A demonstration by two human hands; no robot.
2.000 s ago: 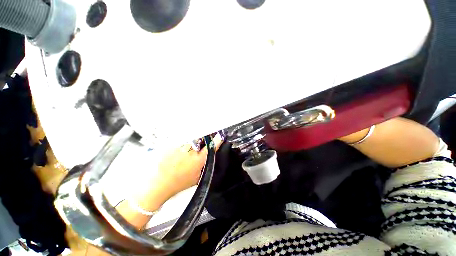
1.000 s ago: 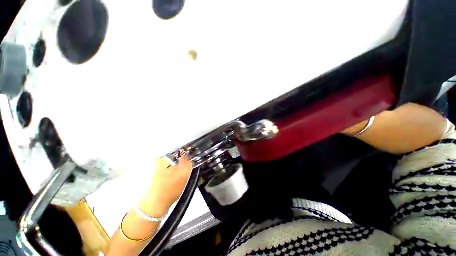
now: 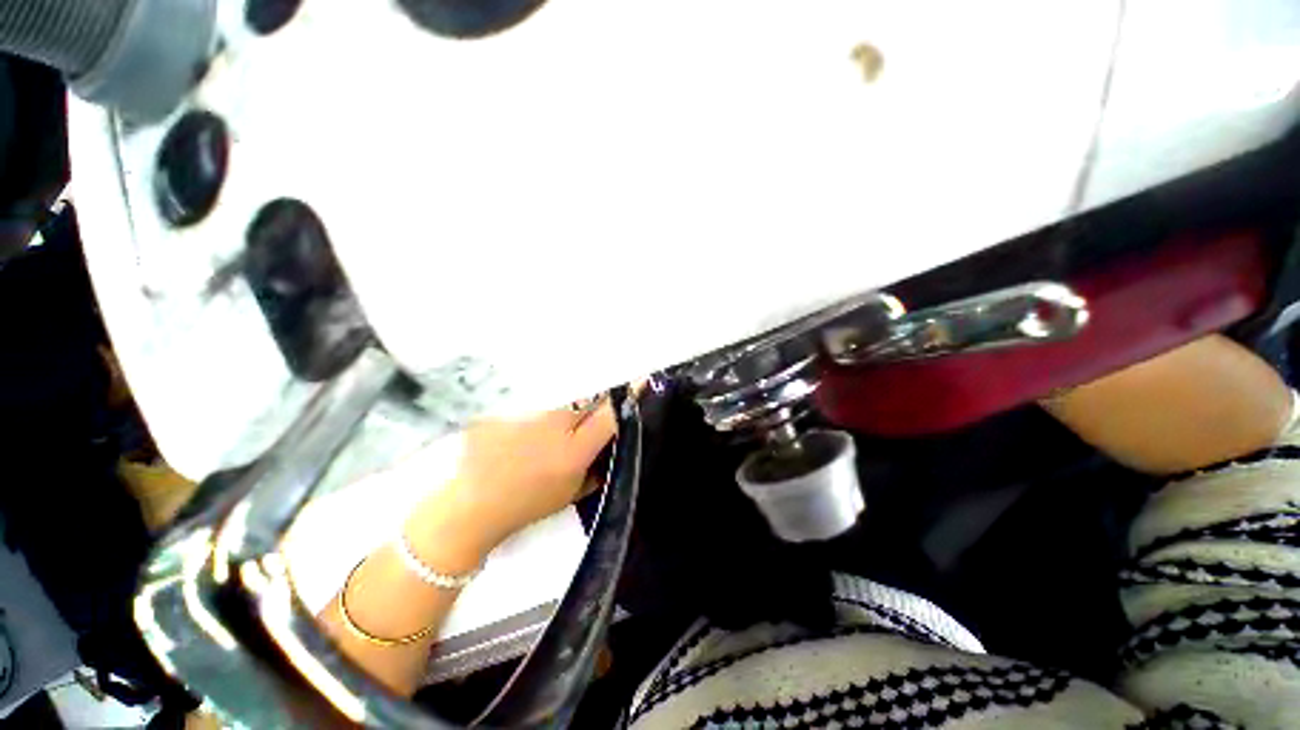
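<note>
The white sewing machine head (image 3: 599, 171) fills the upper picture. My left hand (image 3: 528, 471), with a beaded bracelet and a gold bangle, reaches under its front edge; its fingertips are hidden, so its hold cannot be told. My right forearm (image 3: 1176, 407) goes in behind the dark red part (image 3: 970, 371); the right hand itself is hidden. Black fabric (image 3: 955, 499) lies below the machine front and over my lap. The tension assembly with a pale cap (image 3: 801, 488) and a shiny metal lever (image 3: 984, 322) stick out in front.
A large chrome loop (image 3: 214, 599) curves at lower left, in front of my left wrist. A grey ribbed tube (image 3: 114, 50) is at the upper left. Dark cloth (image 3: 50, 385) hangs at the far left. The grey table edge (image 3: 492, 639) shows below my left hand.
Against one second ago, the view has shifted, so the chrome loop and grey tube show more fully. The shiny lever looks longer and reaches further right. My left hand stays under the machine edge.
</note>
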